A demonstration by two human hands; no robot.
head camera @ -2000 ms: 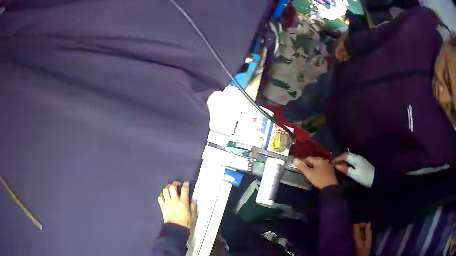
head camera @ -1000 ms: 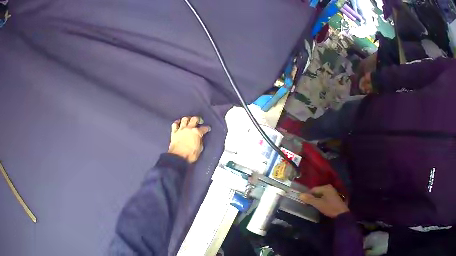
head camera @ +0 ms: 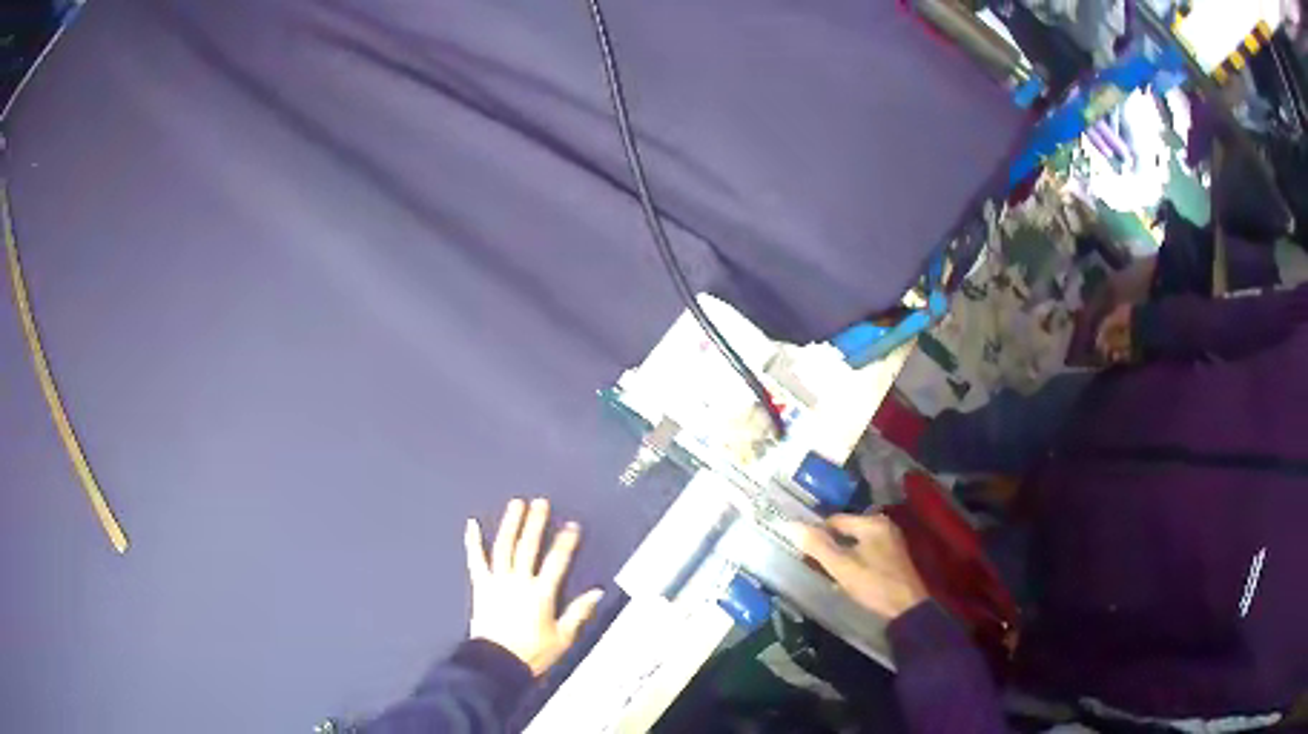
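Dark purple-navy cloth point(head camera: 330, 430) covers most of the table. My left hand point(head camera: 528, 595) lies flat on it, palm down and fingers spread, holding nothing. A white and silver end cutter point(head camera: 696, 380) with a black cable point(head camera: 653, 215) sits at the cloth's right edge. A silver bar point(head camera: 846, 609) runs from it to the lower right. My right hand point(head camera: 858, 562) holds this bar near the cutter; the fingertips are partly hidden. A white rail point(head camera: 610, 667) runs to the bottom edge. Blue blocks point(head camera: 825, 480) sit beside the bar.
A thin tan stick point(head camera: 50, 387) lies on the cloth at far left. A blue table frame part point(head camera: 897, 327) is at the upper right. A person in dark purple point(head camera: 1176, 502) is close at right, beside a red item point(head camera: 954, 559). Scraps point(head camera: 990, 273) cover the floor.
The view has shifted. My left hand moved onto the cloth, away from the rail, and spread its fingers. The cutter has turned, and the white cylinder beside it no longer shows. My right hand keeps the bar.
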